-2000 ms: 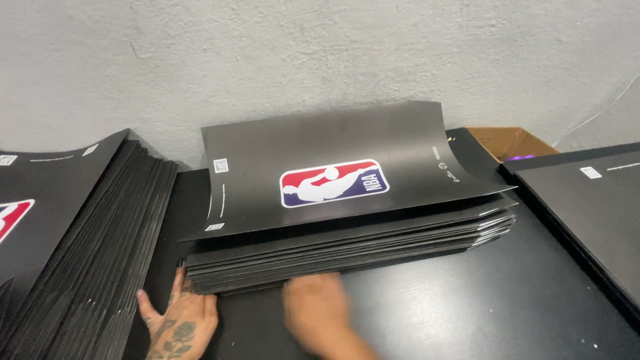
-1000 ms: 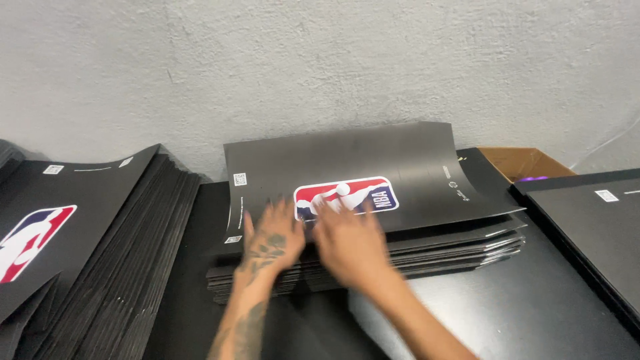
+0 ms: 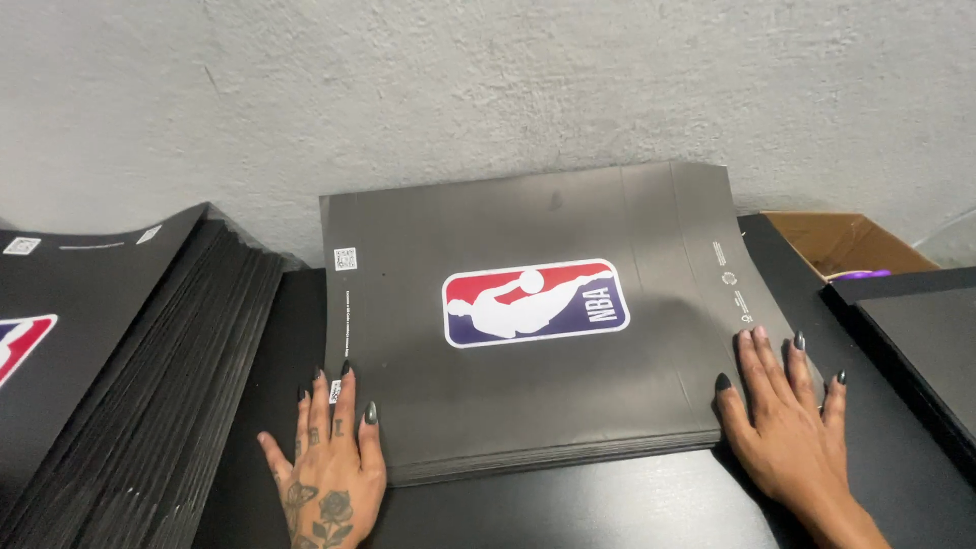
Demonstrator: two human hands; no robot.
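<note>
A stack of black printed paper sheets [image 3: 534, 396] lies on the black table, its far edge curling up by the wall. The top sheet bears a red, white and blue NBA logo [image 3: 536, 303], printed codes and small writing. My left hand [image 3: 335, 457], tattooed and with dark nails, rests spread at the stack's near left corner, fingertips on the sheet's edge. At the near right corner my right hand [image 3: 785, 419] lies with fingers apart, fingertips on the sheet's right edge. Neither hand grips anything.
A tall, fanned stack of similar black sheets [image 3: 175, 343] stands at left. More black sheets or boards [image 3: 923, 328] lie at right. Behind them is an open cardboard box [image 3: 846, 236] with something purple inside. The black tabletop [image 3: 579, 503] shows in front, and a rough grey wall [image 3: 488, 91] rises behind.
My hands have moved apart from the middle of the stack to its left and right edges. The stack's near edge, uneven and raised before, now lies flatter and more even.
</note>
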